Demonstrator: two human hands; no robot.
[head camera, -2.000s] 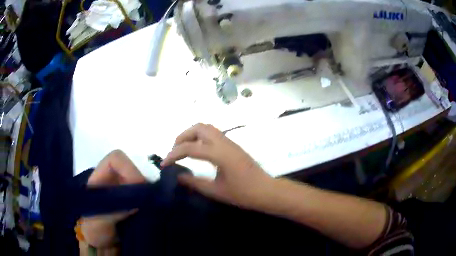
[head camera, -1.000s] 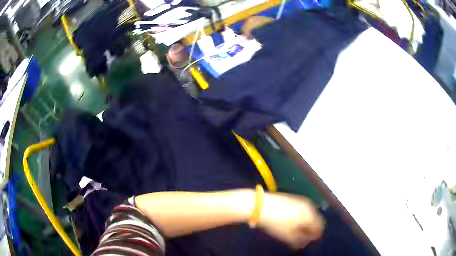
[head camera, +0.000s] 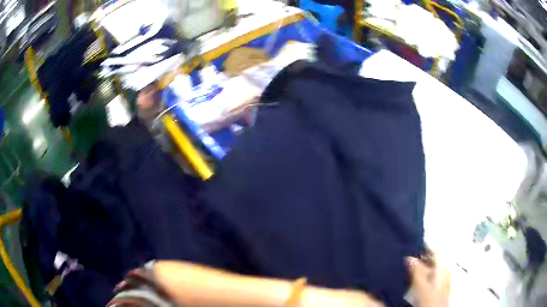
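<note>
A large dark navy garment (head camera: 312, 162) is spread over the left end of the white machine table and hangs towards me, with its straight far edge near the table's back. My left forearm, with a yellow band, reaches in from the lower left. My left hand (head camera: 345, 297) is blurred and cut off by the bottom edge, so its fingers do not show. My right hand (head camera: 430, 283) is at the bottom right, blurred and partly cut off, with its fingertips closed on the garment's right edge.
The white table (head camera: 468, 144) extends right to blurred machine parts (head camera: 510, 222). Behind the garment is a blue surface with papers and plastic (head camera: 210, 99), edged by a yellow bar (head camera: 187, 147). More dark cloth (head camera: 102, 204) lies at left, above a green floor.
The view has swung left from the sewing machine. The navy garment now spreads higher and farther over the table. My left hand has dropped to the bottom edge; my right hand has come back into view.
</note>
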